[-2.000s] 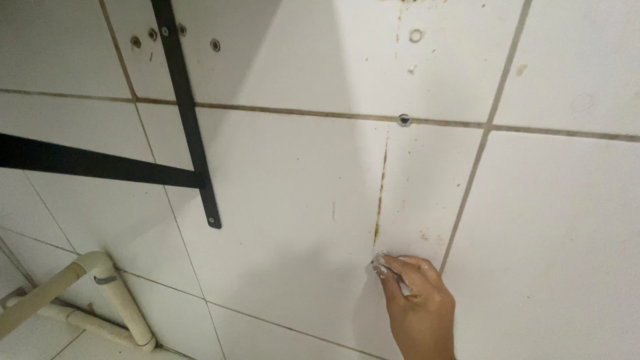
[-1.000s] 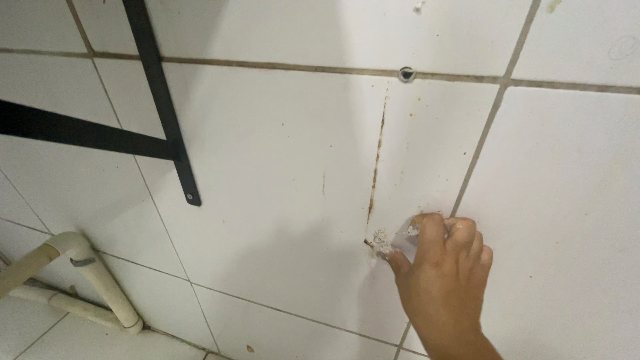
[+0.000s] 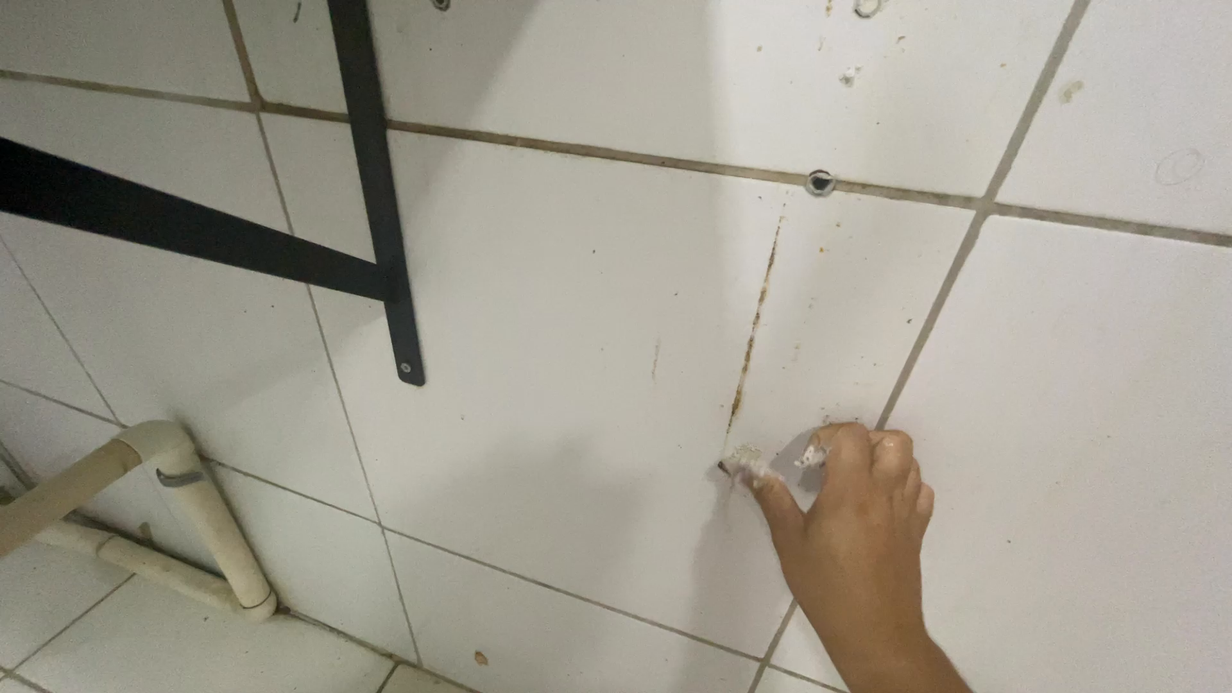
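Observation:
My right hand (image 3: 857, 529) reaches in from the lower right, its back toward the camera. Its thumb is against the white wall tile (image 3: 539, 385), beside a small dark hole (image 3: 722, 466), with crumbly white paste (image 3: 746, 462) around the thumb tip. More white paste coats the index fingertip, which is apart from the thumb; the other fingers are bent near the grout line. No tool shows in the hand. A thin rusty brown streak (image 3: 756, 327) runs up the tile above the hole. My left hand is not in view.
A black metal bracket (image 3: 371, 192) with a screw at its lower end is fixed to the wall at the left. Cream plastic pipes (image 3: 217, 520) run along the lower left corner by the floor tiles. A hole with a plug (image 3: 819, 183) sits on the grout line above the streak.
My right thumb and index finger were close together two seconds ago and are now apart. The white paste at the hole shows more plainly than in the earliest frame.

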